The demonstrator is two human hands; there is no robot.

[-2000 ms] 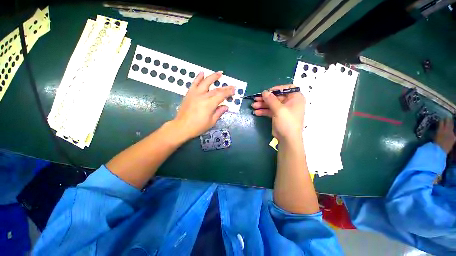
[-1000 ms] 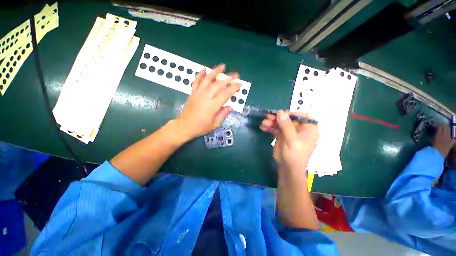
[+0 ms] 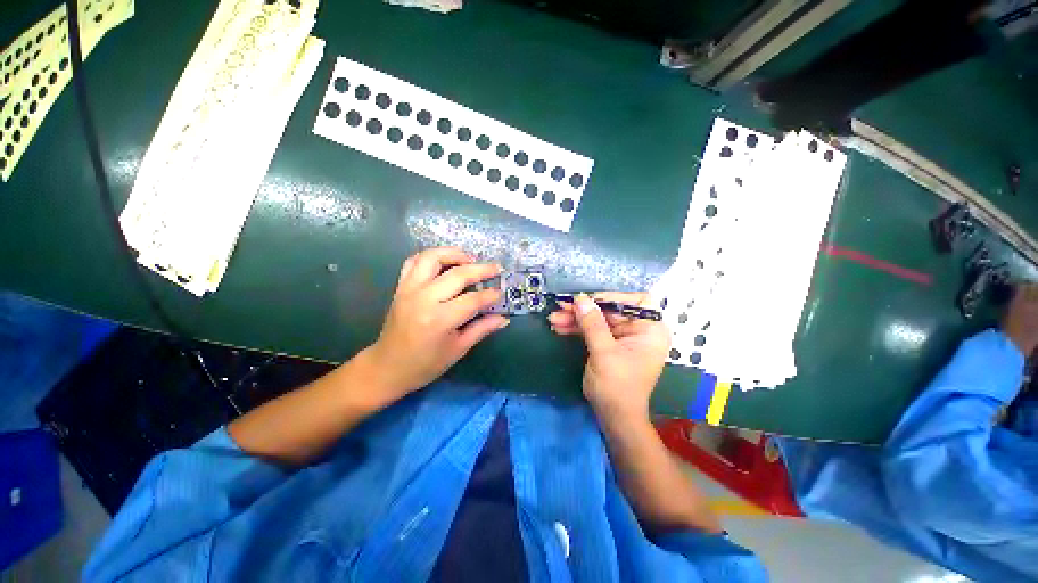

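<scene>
My left hand (image 3: 438,313) holds the small grey-black part (image 3: 524,292) by its left side, with the fingers over its edge. My right hand (image 3: 618,345) holds the dark, pen-like tweezers (image 3: 620,309), their tip at the part's right side. Whether a pad is at the tip cannot be told. The white pad sheet (image 3: 455,142) with two rows of black dots lies flat beyond both hands, untouched.
A cream-white sheet stack (image 3: 222,148) lies left, with yellowish dotted sheets (image 3: 34,85) and a black cable (image 3: 93,148) further left. A white sheet stack (image 3: 757,262) lies right, near blue and yellow tape (image 3: 710,399). Another person's sleeve (image 3: 950,399) and black parts (image 3: 977,273) are far right.
My left hand has left the pad sheet and taken hold of the grey-black part. My right hand has moved the tweezers from the sheet's right end down to the part.
</scene>
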